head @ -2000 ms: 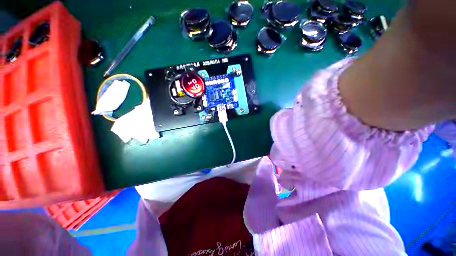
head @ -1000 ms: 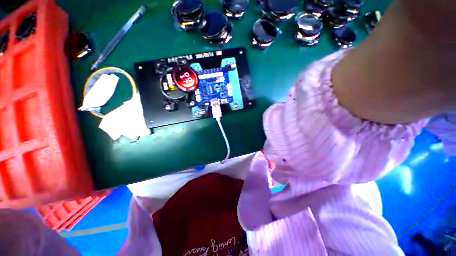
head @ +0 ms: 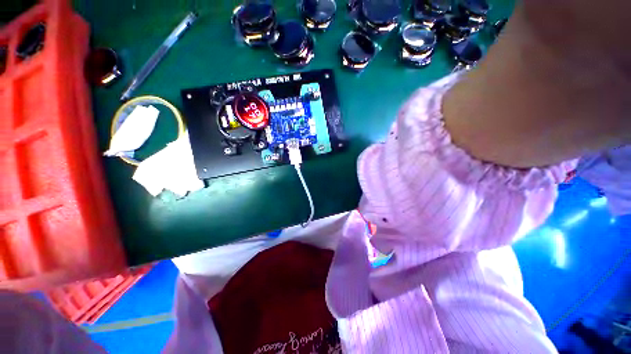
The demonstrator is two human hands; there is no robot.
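Note:
A flat black test fixture point(head: 235, 162) lies on the bench in front of me. On its left half, a round display unit point(head: 250, 111) glows red over the round nest. On its right half is a blue circuit board point(head: 289, 123), with a white USB cable point(head: 306, 197) plugged in at its lower edge. Several glossy black round units point(head: 358, 50) stand beyond the fixture. My right forearm and pink striped sleeve cross the right side; the hand is beyond the picture's edge. My left hand is not in view; only a blurred sleeve shows at lower left.
A red-orange foam tray point(head: 52, 166) stands at left with dark discs in its upper pockets. A dark round unit point(head: 105, 66) lies beside it. A white cloth point(head: 169, 170), a yellow ring point(head: 181, 123) and a slim clear stick point(head: 159, 57) lie left of the fixture.
The bench, fixture and tray have shifted left in the picture. My right forearm has also shifted left and hides more of the rightmost units. The red-lit unit stays on the fixture.

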